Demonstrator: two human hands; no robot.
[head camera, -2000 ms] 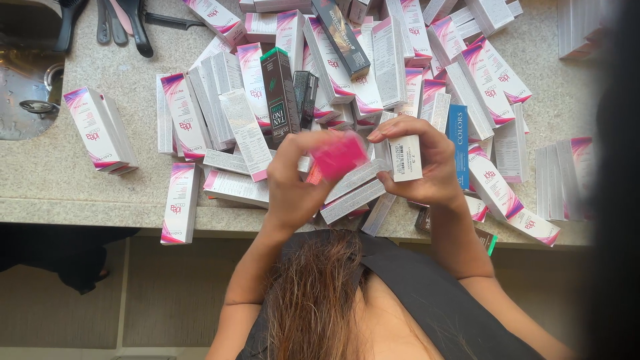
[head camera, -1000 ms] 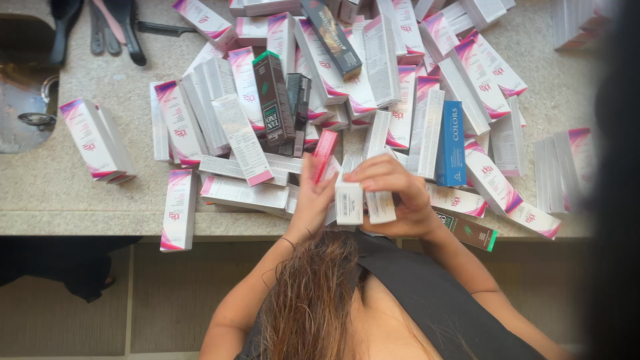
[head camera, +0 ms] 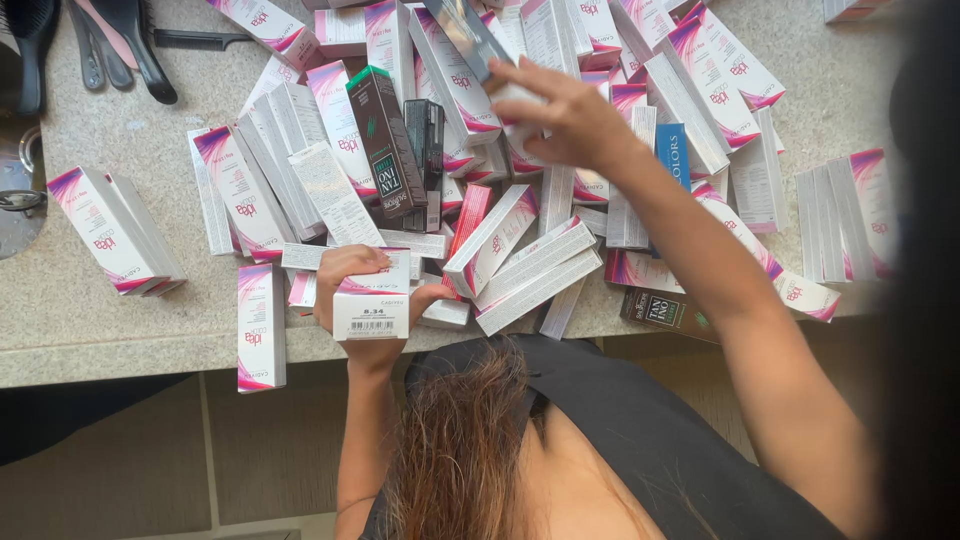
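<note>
Upright in my left hand [head camera: 352, 300] is a white and pink hair colour box [head camera: 371, 315], its barcoded end facing up. Over the back of the pile, my right hand [head camera: 555, 112] has its fingers spread beside a dark box [head camera: 461, 37]; whether they touch it I cannot tell. Many white and pink hair colour boxes [head camera: 255, 195] lie heaped on the speckled counter. Among them are a brown Tanino box with a green end [head camera: 386, 142], a blue box [head camera: 673, 157] partly behind my right forearm, and a red box [head camera: 469, 225] left of a white and pink one.
Two boxes [head camera: 105, 225] stand together at the left, and a row of boxes [head camera: 832, 217] is at the right. Hairbrushes [head camera: 142, 52] and a black comb [head camera: 199, 40] lie at the back left, near a metal sink [head camera: 19, 202]. One box [head camera: 261, 330] overhangs the counter's front edge.
My hands have moved apart, the right one up and over the pile. The red box one hand held at the front now lies in the pile. The view has shifted slightly.
</note>
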